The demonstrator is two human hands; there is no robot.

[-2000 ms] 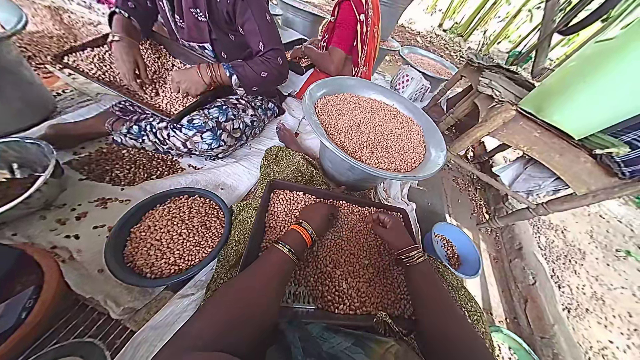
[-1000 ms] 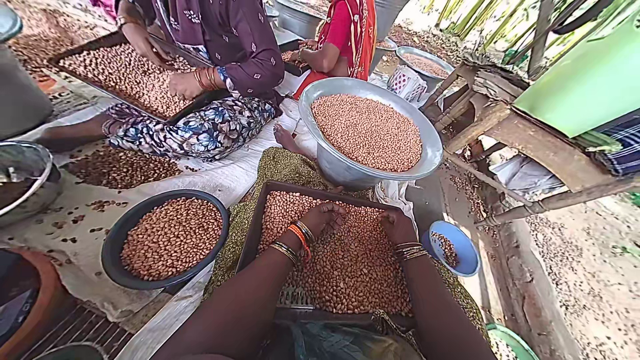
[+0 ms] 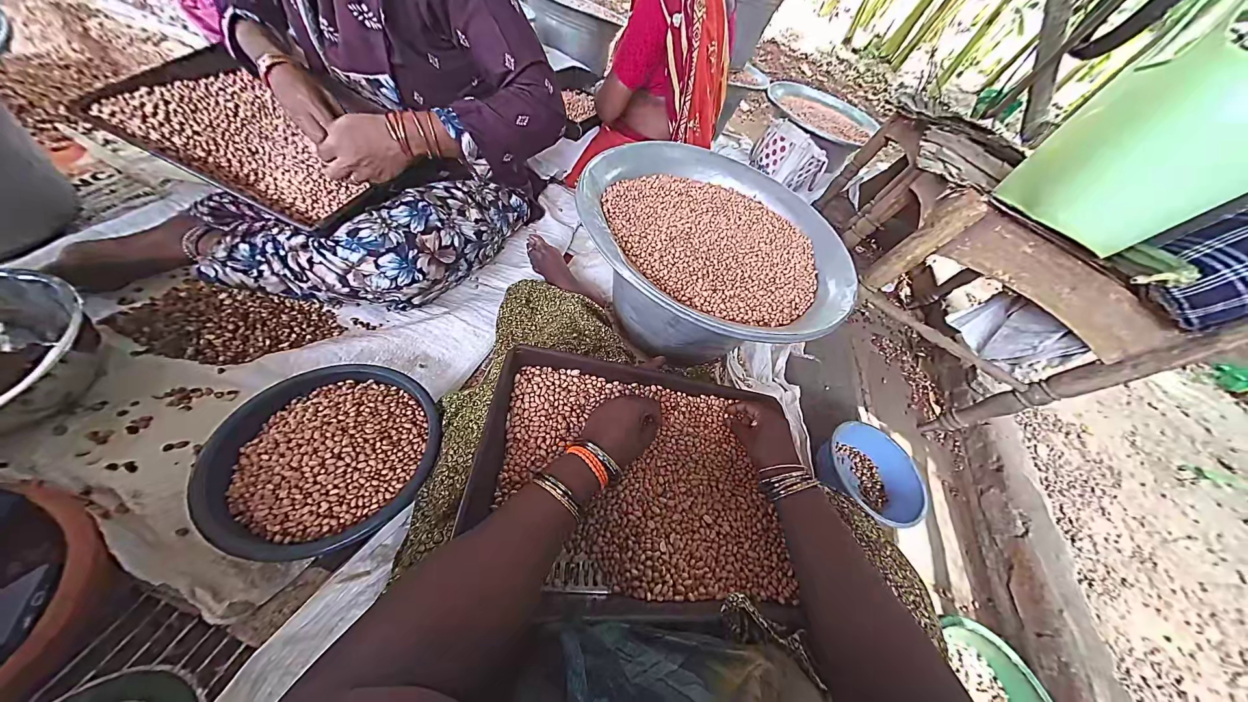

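Observation:
A dark rectangular tray (image 3: 485, 444) rests on my lap, spread with reddish-brown peanut kernels (image 3: 682, 531). My left hand (image 3: 624, 427), with orange and gold bangles at the wrist, is over the kernels at the tray's upper middle, fingers curled down; whether it holds any is hidden. My right hand (image 3: 762, 431) is at the tray's upper right, fingertips bent inward over the kernels; its grip cannot be made out. Just beyond the tray stands a large metal basin (image 3: 643, 302) heaped with kernels. A dark round tub (image 3: 210, 487) of kernels is to the left.
A small blue bowl (image 3: 902, 478) with dark pieces is at the right, beside a wooden chair (image 3: 1072, 283). A green container (image 3: 1014, 663) is at the lower right. Across from me a person handles kernels in another tray (image 3: 146, 151). Dark kernels (image 3: 229, 322) lie on the sheet.
My left hand was more spread a second ago and now is curled. The other person's hands have come together over the near right part of their tray.

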